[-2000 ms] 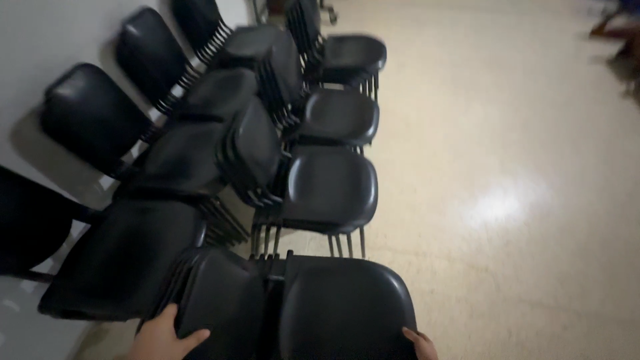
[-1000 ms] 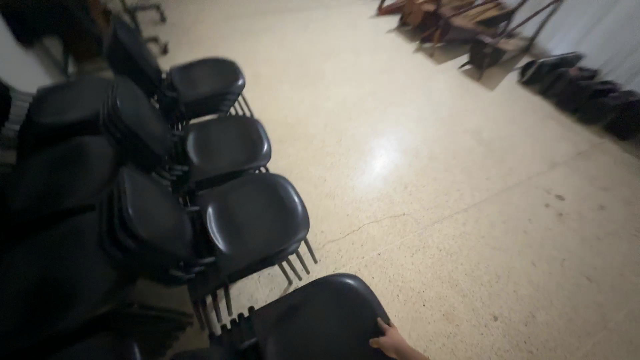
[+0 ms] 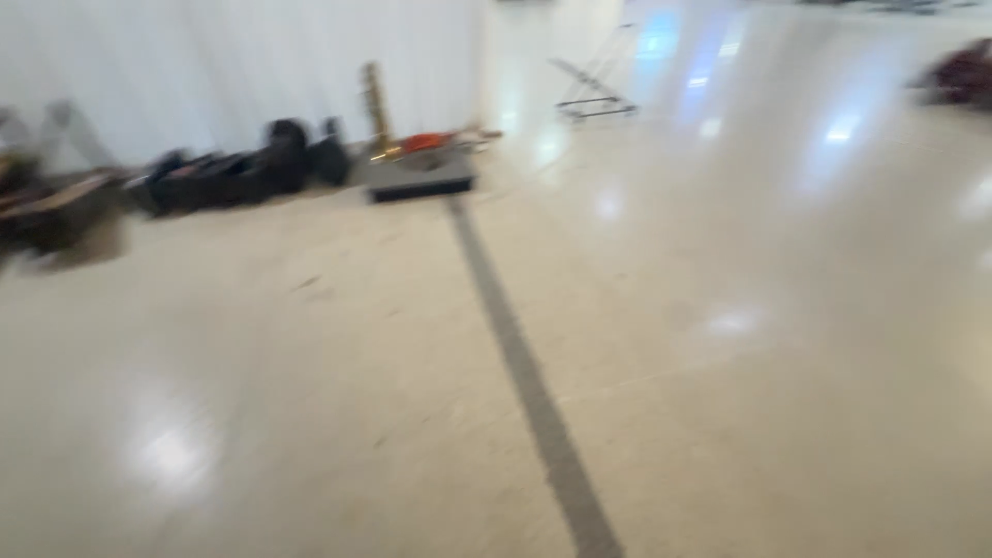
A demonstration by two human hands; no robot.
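Neither my left hand nor my right hand shows in the head view. A glossy beige floor (image 3: 349, 372) fills most of the picture, which is blurred. A dark grey strip (image 3: 515, 349) runs along it from the bottom edge up to a low, flat box with a grey top and dark side (image 3: 421, 184). An orange-red item (image 3: 425, 141) lies on top of the box, and an upright gold-coloured object (image 3: 376, 105) stands at its left. No black chair is in view.
Dark bags or similar bundles (image 3: 225, 174) line the foot of a white curtain or wall (image 3: 256, 62). Brown wooden-looking items (image 3: 62, 201) are at the far left. A thin metal folding frame (image 3: 597, 105) stands farther back. A dark red object (image 3: 961, 77) is at the right edge.
The view has swung far to the right, away from the stacked black chairs. My right hand, on a chair seat one second ago, is out of view; my left hand was on a chair two seconds ago.
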